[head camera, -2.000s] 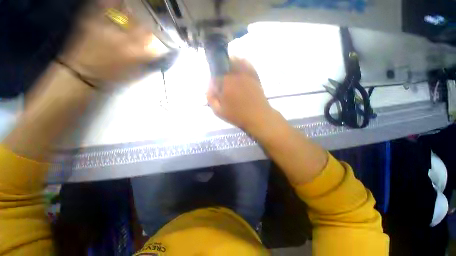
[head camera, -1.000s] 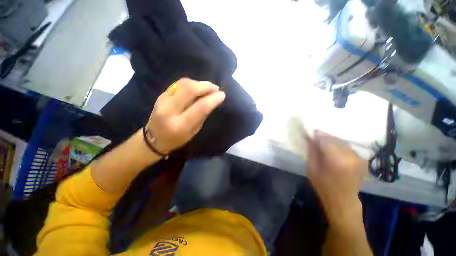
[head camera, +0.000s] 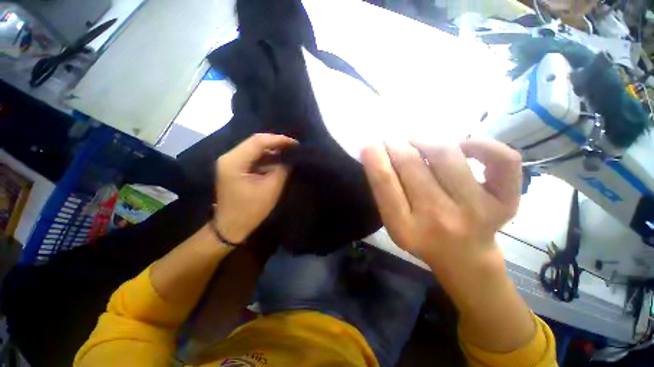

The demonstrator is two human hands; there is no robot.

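Observation:
A black fabric garment piece (head camera: 315, 193) lies bunched over the table's front edge and hangs down to the lower left. My left hand (head camera: 251, 183) pinches the black cloth near its middle, thumb and forefinger together. My right hand (head camera: 444, 193) is raised at the cloth's right edge, fingers bent and thumb curled. Whether it holds anything is unclear against the bright glare. The white sewing machine (head camera: 548, 93) with blue stripes stands to the right; its needle area is not clearly seen.
Black-handled scissors (head camera: 563, 269) lie on the table at right. Another pair of scissors (head camera: 64, 56) lies at far upper left. A grey-white panel (head camera: 158, 72) stands left of the cloth. A blue basket (head camera: 64, 229) with packets is at lower left. Green fuzzy material hangs behind the machine.
The view has turned from the machine head to the cloth on the left. In the last second, my right hand has come up and left to the cloth's edge. More black cloth hangs at lower left.

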